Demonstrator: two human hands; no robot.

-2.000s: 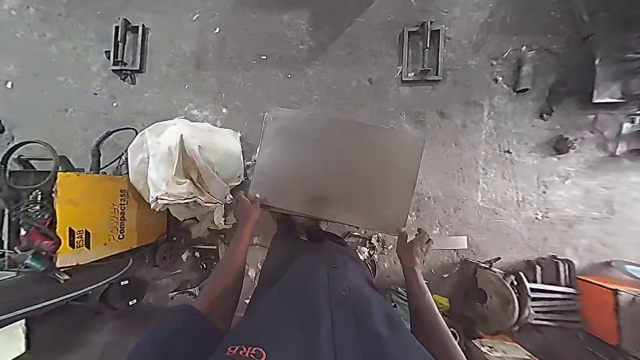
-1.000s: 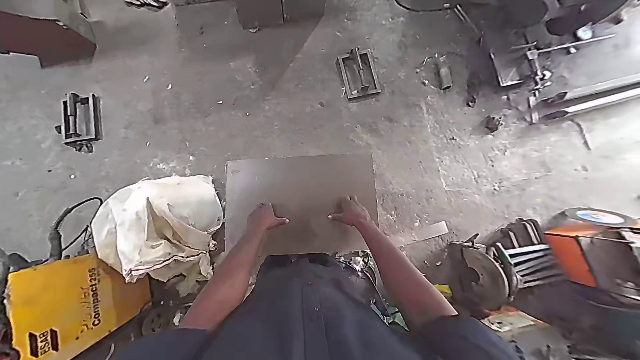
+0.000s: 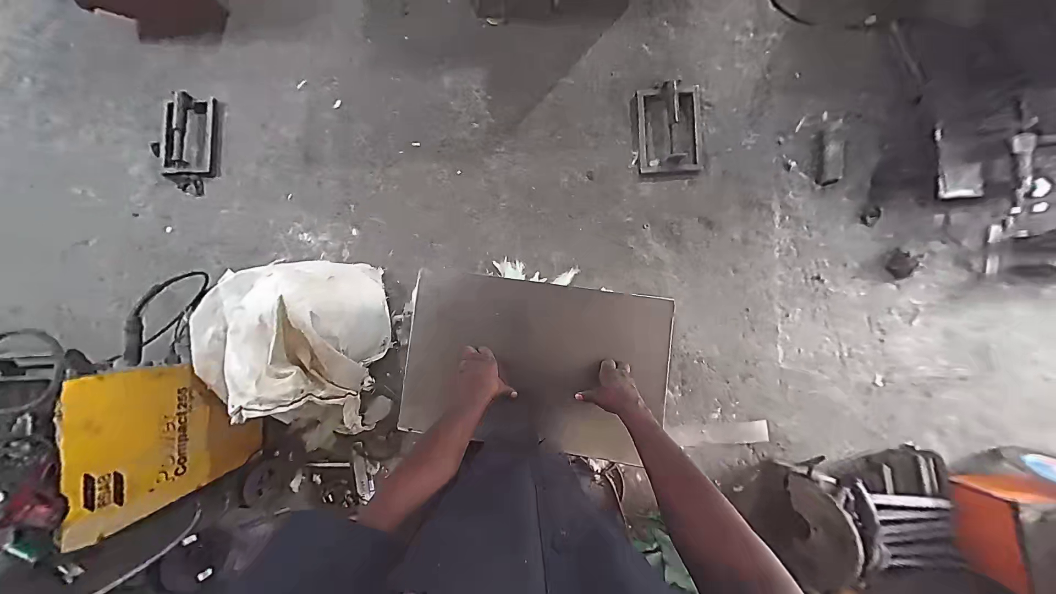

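Note:
A flat grey rectangular sheet [image 3: 544, 330] lies in front of my body, slightly tilted in the view. My left hand [image 3: 483, 378] rests on its top face left of the middle, thumb pointing inward. On the right part of the same face lies my right hand [image 3: 612, 388], its thumb also pointing inward. Neither hand is closed around anything. White scraps [image 3: 536, 274] show past the sheet's far edge. What lies under the sheet is hidden.
Left of the sheet are a crumpled white sack [image 3: 289, 338] and a yellow ESAB machine [image 3: 132, 454]. Two metal frames [image 3: 190, 136] [image 3: 668, 130] lie on the floor ahead. At right are a flat strip [image 3: 719, 432], a round disc [image 3: 813, 524] and an orange box [image 3: 990, 520].
Two seconds ago both hands held the sheet by its near corners. They moved inward onto its top face by one second ago and remain there. The view has shifted.

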